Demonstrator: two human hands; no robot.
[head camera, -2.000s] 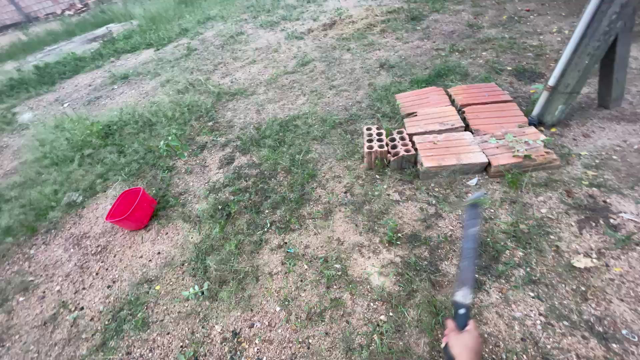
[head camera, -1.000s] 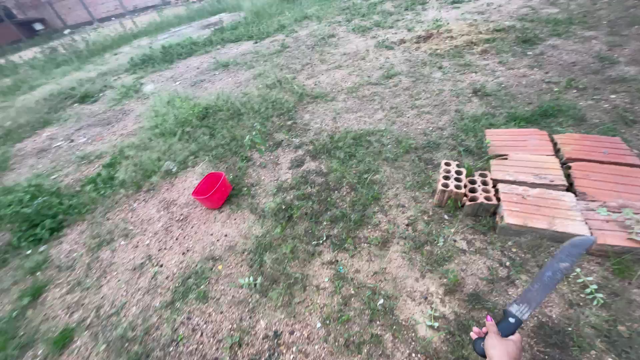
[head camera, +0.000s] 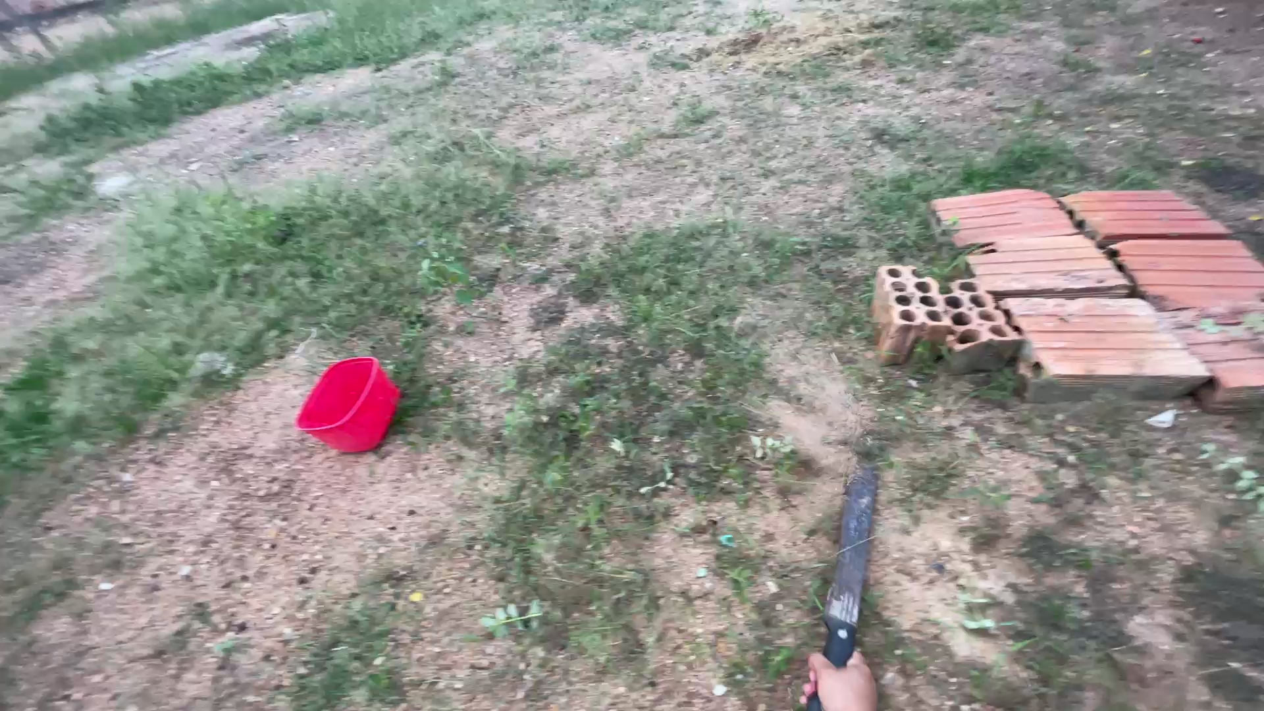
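My right hand (head camera: 842, 683), at the bottom edge right of centre, grips the black handle of a machete (head camera: 854, 548). Its dark, worn blade points away from me, and the tip is low at the grassy soil, where a blur of dust or dry grass shows. A red plastic bucket (head camera: 348, 405) sits tilted on the ground to the left. Beyond the blade, on the right, stand hollow clay bricks (head camera: 980, 331) with round holes, beside ribbed clay blocks (head camera: 1106, 341) laid flat. My left hand is out of the frame.
Patchy grass (head camera: 642, 365) and gravelly soil (head camera: 227, 553) cover the ground around me. A small white scrap (head camera: 1163, 419) lies in front of the blocks. At the far upper left runs a pale slab or strip (head camera: 237, 41).
One second ago the blade was raised toward the right, in front of the blocks; now it has swung left and down to the ground. The view has shifted as well.
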